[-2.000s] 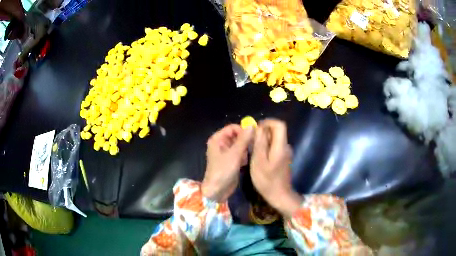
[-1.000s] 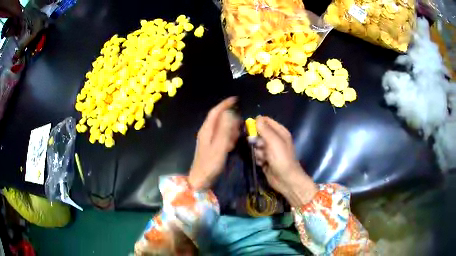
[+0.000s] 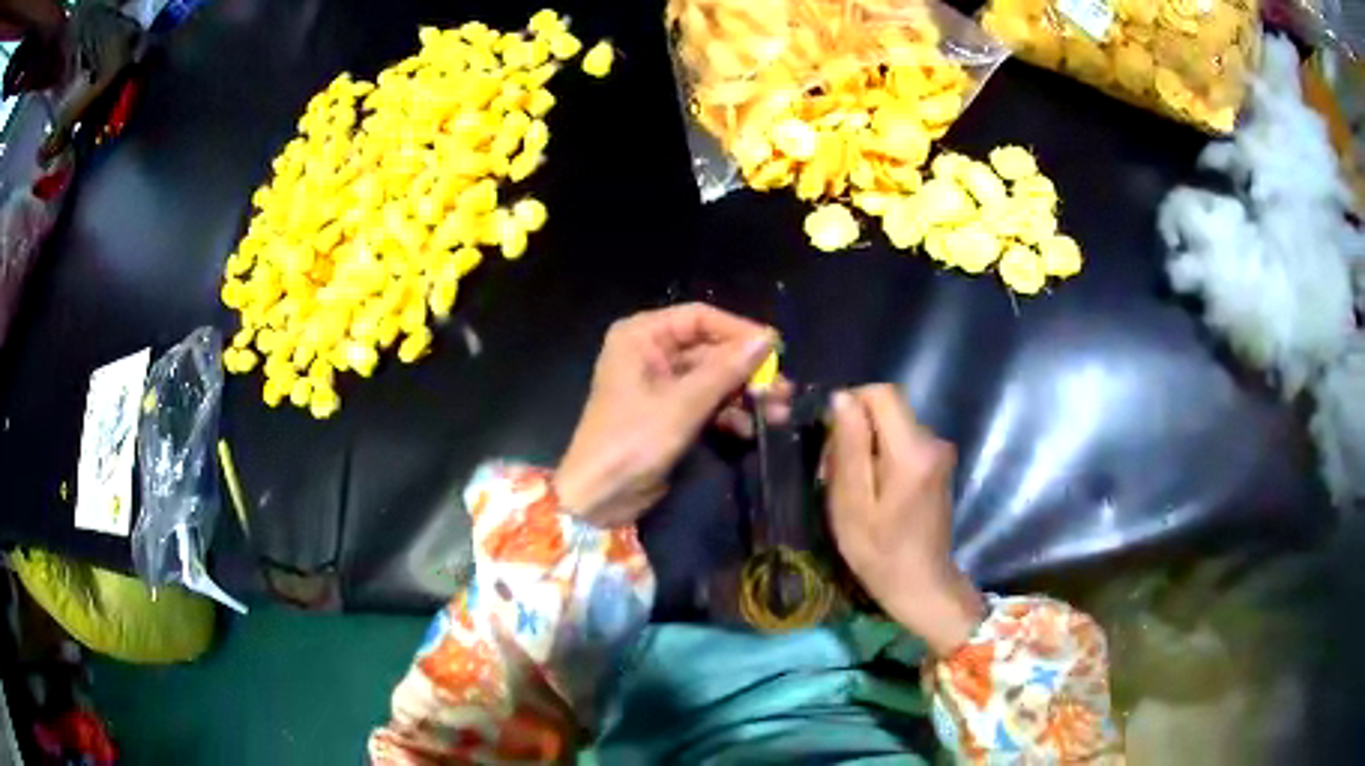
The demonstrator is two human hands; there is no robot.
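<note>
A small yellow piece [image 3: 765,370] sits at the upper end of a thin dark upright shaft [image 3: 765,479]. My left hand [image 3: 659,397] pinches the piece between its fingertips. My right hand [image 3: 894,501] is to the right of the shaft, fingers curled with thumb and index close together; a small dark blurred spot lies beside its fingertips, and whether it holds anything is unclear. Brownish-yellow loops [image 3: 786,590] surround the shaft's lower end at the table edge.
A pile of plump yellow pieces [image 3: 392,202] lies left. Flat discs [image 3: 973,217] lie before an open clear bag [image 3: 838,90]; another bag [image 3: 1145,53] is top right. White stuffing [image 3: 1272,247] is right. A white card [image 3: 113,442] and crumpled clear bag [image 3: 180,449] are left.
My left hand has moved right and up onto the yellow piece. My right hand has come off the piece and moved right and down. The view has shifted slightly.
</note>
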